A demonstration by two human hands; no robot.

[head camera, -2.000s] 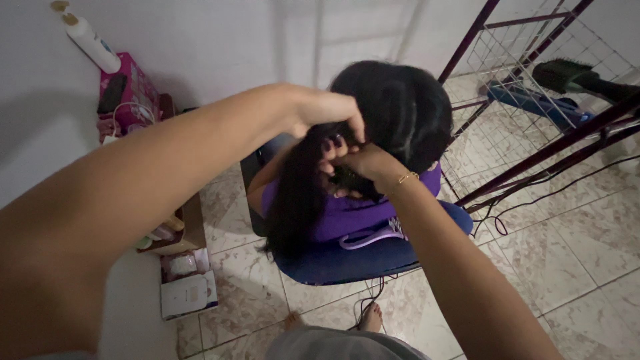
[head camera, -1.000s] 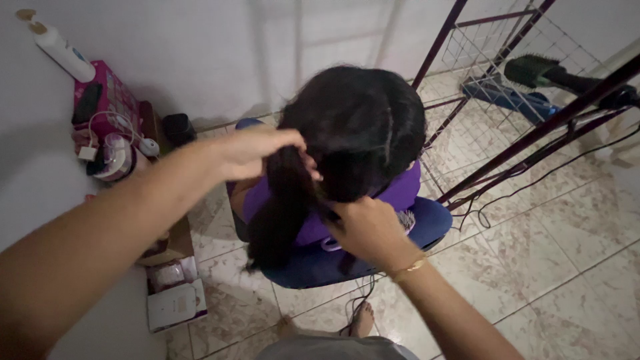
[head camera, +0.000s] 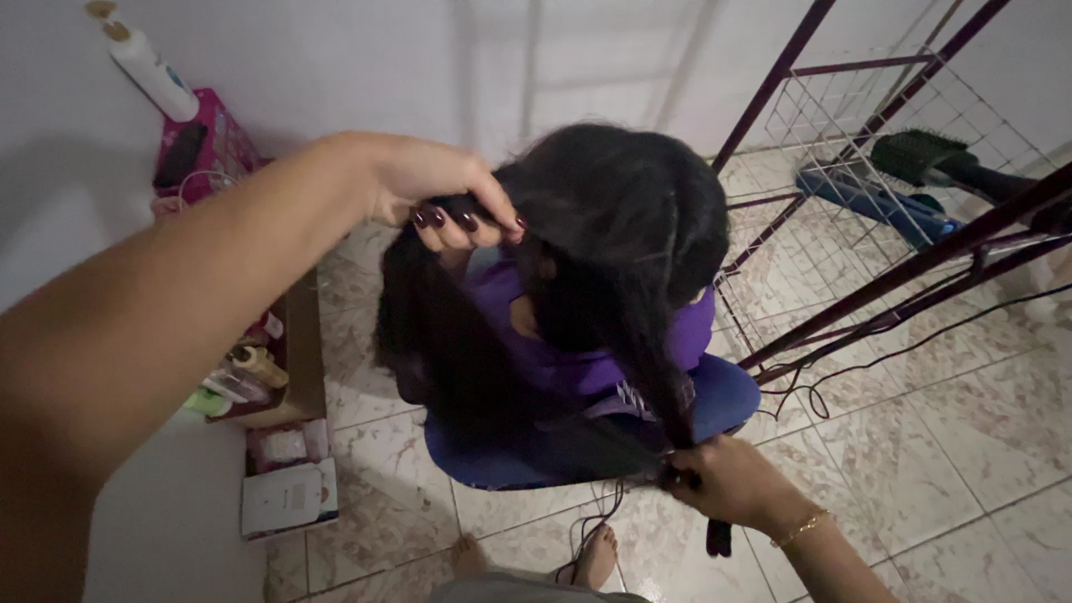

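A person in a purple top (head camera: 544,360) sits on a blue chair (head camera: 502,461), back toward me, with long dark hair (head camera: 620,201). My left hand (head camera: 461,197) is closed on a thick section of hair at the left side of the head; that section hangs down over the chair back. My right hand (head camera: 720,486) grips the lower length of another section, drawn down and to the right past the chair's edge. A dark end hangs below that hand. A hairbrush (head camera: 632,402) lies partly hidden behind the hair at the chair back.
At left are a pump bottle (head camera: 155,75), a pink box (head camera: 222,134), a cardboard box (head camera: 301,360) of bottles and a white box (head camera: 289,498). A metal rack (head camera: 904,293) with a round brush (head camera: 921,159) stands at right. Cables (head camera: 812,394) cross the tiled floor.
My hands, close together at the hair earlier, are now far apart. The right hand has moved down and right with a section of hair, while the left stays by the head.
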